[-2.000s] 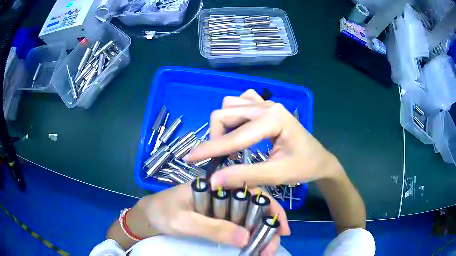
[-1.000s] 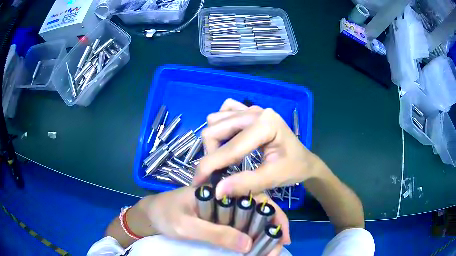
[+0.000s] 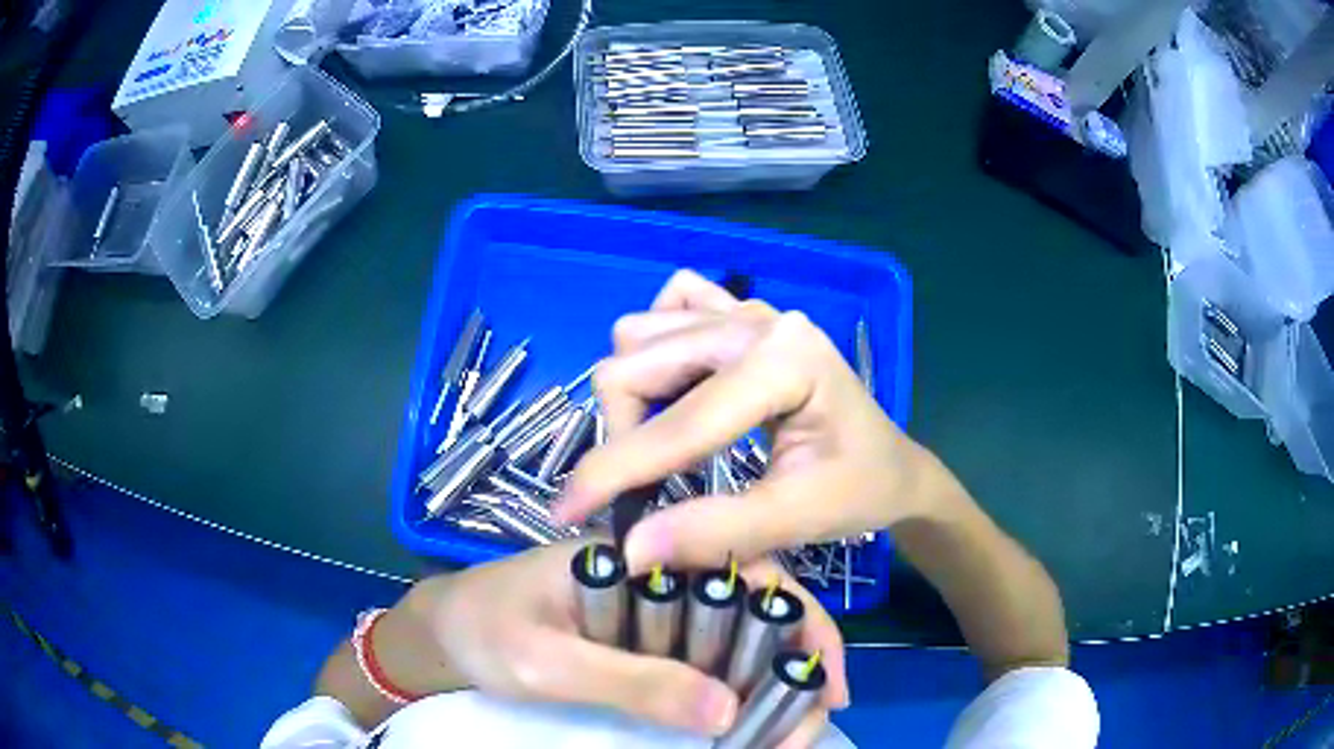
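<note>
My left hand (image 3: 549, 637) holds several metal cylinders (image 3: 710, 622) side by side, their black-ringed ends up, each with a white centre and a thin yellow bit sticking out. My right hand (image 3: 775, 417) is just above them. Its thumb and forefinger pinch a dark tool (image 3: 629, 515) whose tip is close to the leftmost cylinders; whether it touches them is unclear. A black end of the tool shows behind the knuckles. The blue tray (image 3: 673, 220) lies behind and under both hands, with loose metal parts in it, partly hidden by my right hand.
A clear packing box (image 3: 720, 179) with rows of metal parts stands behind the tray. At left are a clear box (image 3: 344, 190) of jumbled parts, a white carton (image 3: 205, 51) and a bag box (image 3: 439, 56). At right are a black holder (image 3: 1061, 168) and clear containers (image 3: 1222, 344).
The held cylinders have moved slightly down and right since the first frame. My right hand has shifted slightly left and its fingers have changed position a little around the tool.
</note>
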